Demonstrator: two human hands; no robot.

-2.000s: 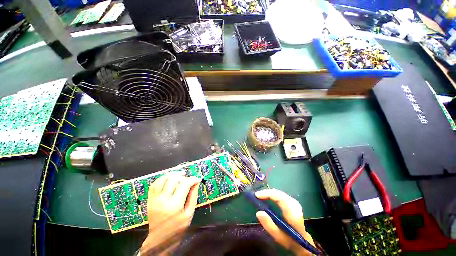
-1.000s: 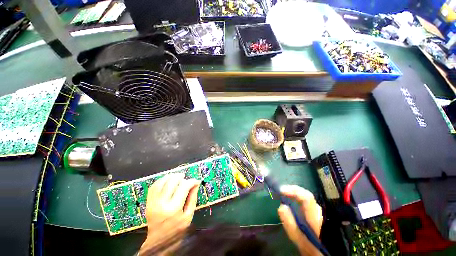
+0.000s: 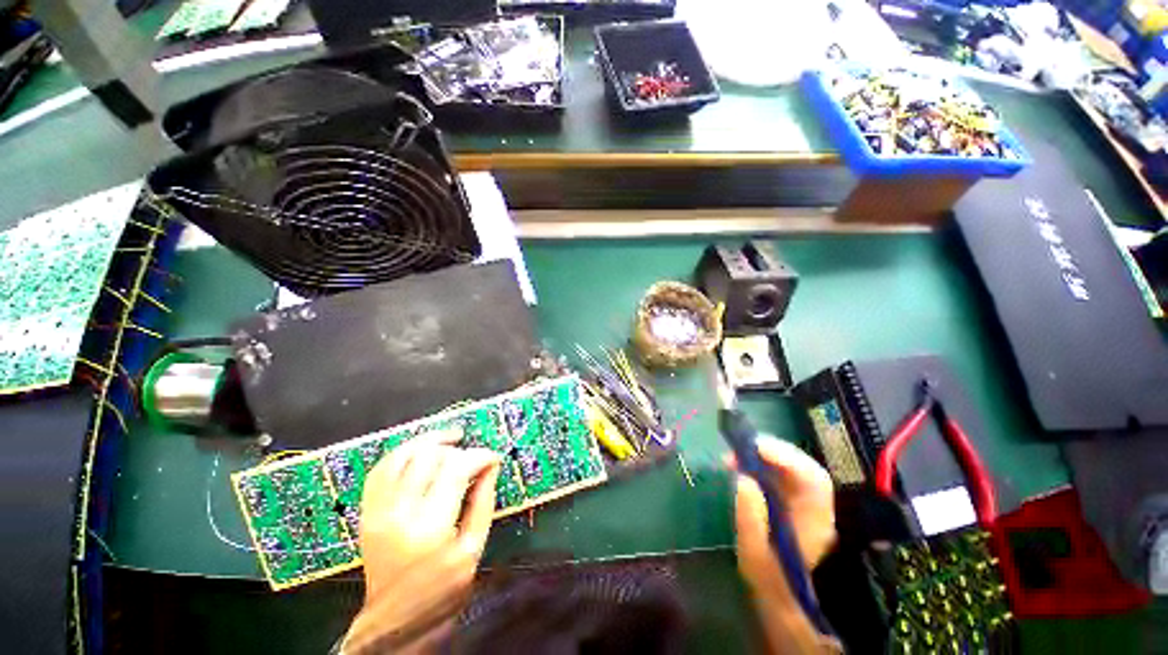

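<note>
The long green PCB panel (image 3: 548, 441) lies at the bench's front edge, its upper edge against the black work plate (image 3: 391, 339). My left hand (image 3: 423, 512) rests over the middle of the panel with thumb and fingertips pinched together; a thin solder wire (image 3: 218, 493) curves beside the panel's left end, and its end at my fingers is hidden. My right hand (image 3: 788, 512) holds the dark blue soldering iron (image 3: 772, 505) like a pen, right of the panel, its tip just below the tip cleaning pot (image 3: 676, 325) and near the sponge tray (image 3: 753, 363).
Loose leads (image 3: 621, 403) lie right of the panel. The iron stand (image 3: 747, 287) is behind the sponge tray. Red-handled pliers (image 3: 967, 454) lie on the soldering station (image 3: 839, 429) at right. The fan (image 3: 346, 211) stands behind the plate, the solder spool (image 3: 186, 389) left of it.
My right hand and the iron have moved right, away from the panel and up toward the sponge tray. My left hand stays on the panel. The whole view has shifted slightly.
</note>
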